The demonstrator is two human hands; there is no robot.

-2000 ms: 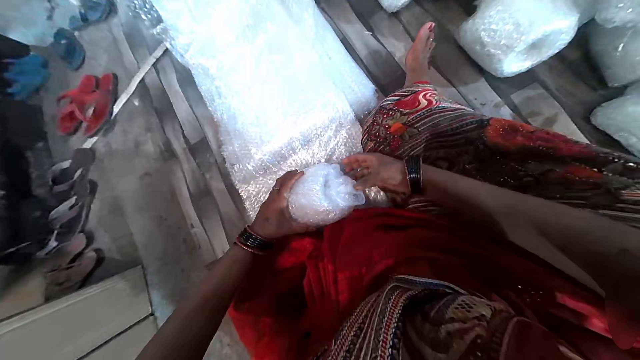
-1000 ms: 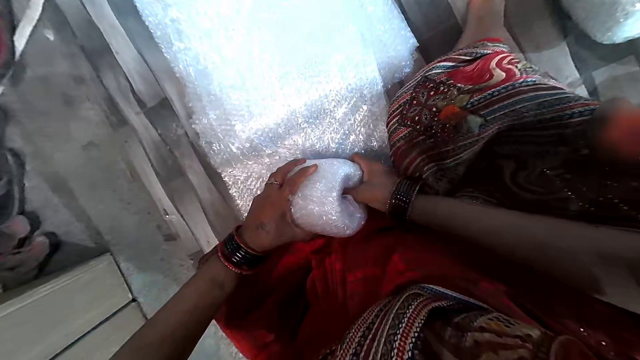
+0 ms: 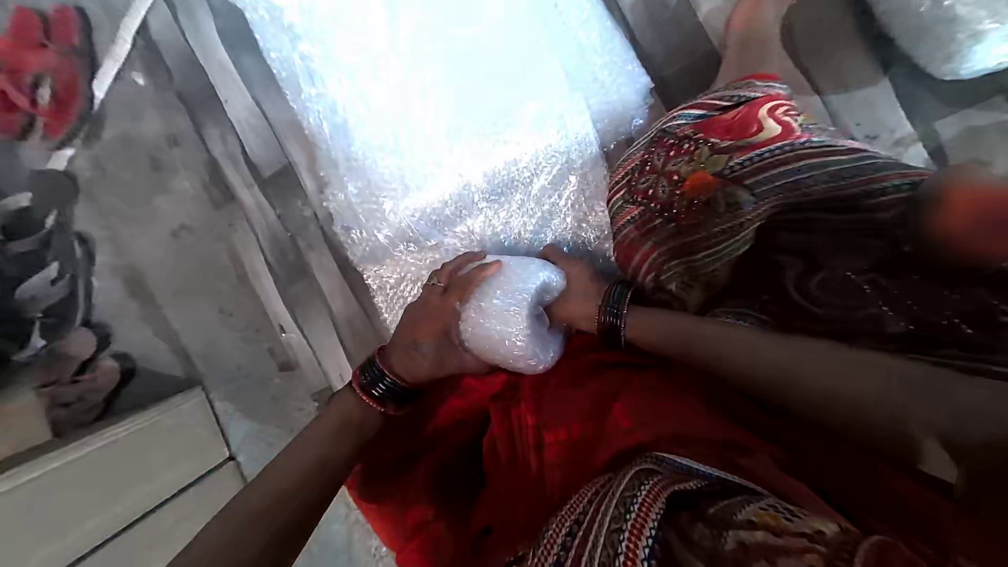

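A rounded bundle of bubble wrap (image 3: 512, 315) is held between both hands above the red cloth (image 3: 614, 425) on the lap. My left hand (image 3: 441, 323), with dark bangles at the wrist, grips the bundle's left side, its fingers over the top. On the other side, my right hand (image 3: 576, 291) holds the bundle, its fingers at the folded hollow and partly hidden by it. Sheets of bubble wrap (image 3: 472, 181) lie flat on the floor just beyond the hands. What the bundle contains is hidden.
Red sandals (image 3: 43, 79) and several dark shoes (image 3: 43, 268) are at the left. A pale ledge (image 3: 118, 465) fills the lower left corner. Another bubble-wrapped item (image 3: 953, 35) sits at the upper right, past a bare foot and leg (image 3: 752, 39).
Two seconds ago the right fingers lay over the bundle's upper right end; now they are at its right-side hollow. The left hand still holds its side. The view has moved closer.
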